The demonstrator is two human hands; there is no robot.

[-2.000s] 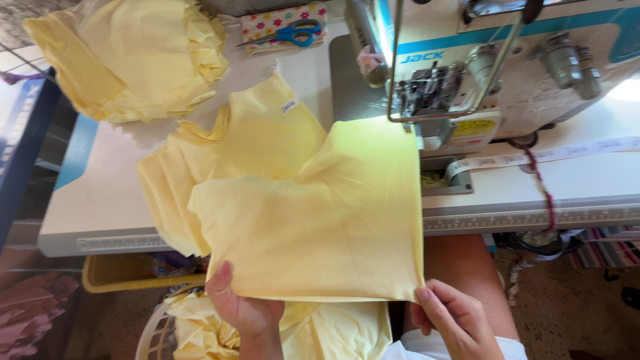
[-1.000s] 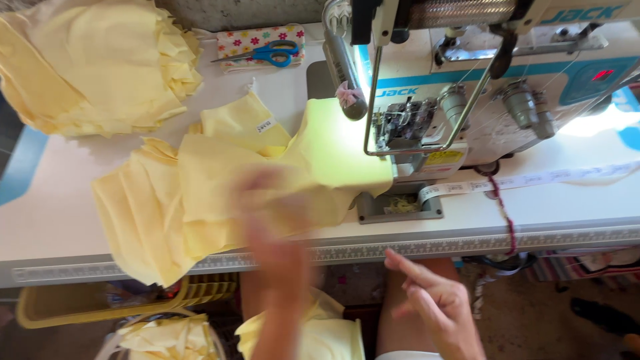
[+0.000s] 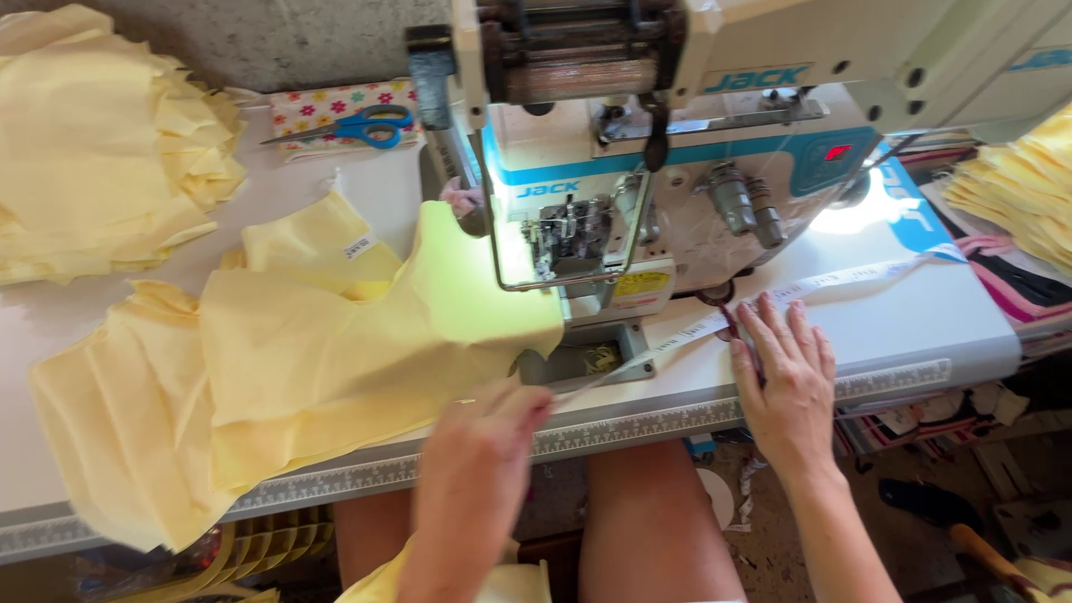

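My left hand (image 3: 486, 452), blurred, is closed on the near end of a white printed label tape (image 3: 688, 335) at the table's front edge. The tape runs taut up to the right across the tabletop. My right hand (image 3: 785, 360) lies palm down, fingers spread, over part of the tape and a dark red cord. Yellow fabric pieces (image 3: 335, 360) lie to the left of my hands, one corner lit beside the needle area of the Jack overlock sewing machine (image 3: 578, 226). A small printed label (image 3: 358, 244) sits on one yellow piece.
Blue-handled scissors (image 3: 368, 126) rest on a flowered cloth (image 3: 314, 105) at the back. A stack of yellow fabric (image 3: 92, 142) occupies the left; another yellow stack (image 3: 1017, 188) stands at the far right. A yellow plastic basket (image 3: 276, 540) is below the table edge.
Both hands held the yellow fabric's near edge two seconds ago; they have let go of it. My right hand has moved onto the tabletop, and my left now grips the tape's end.
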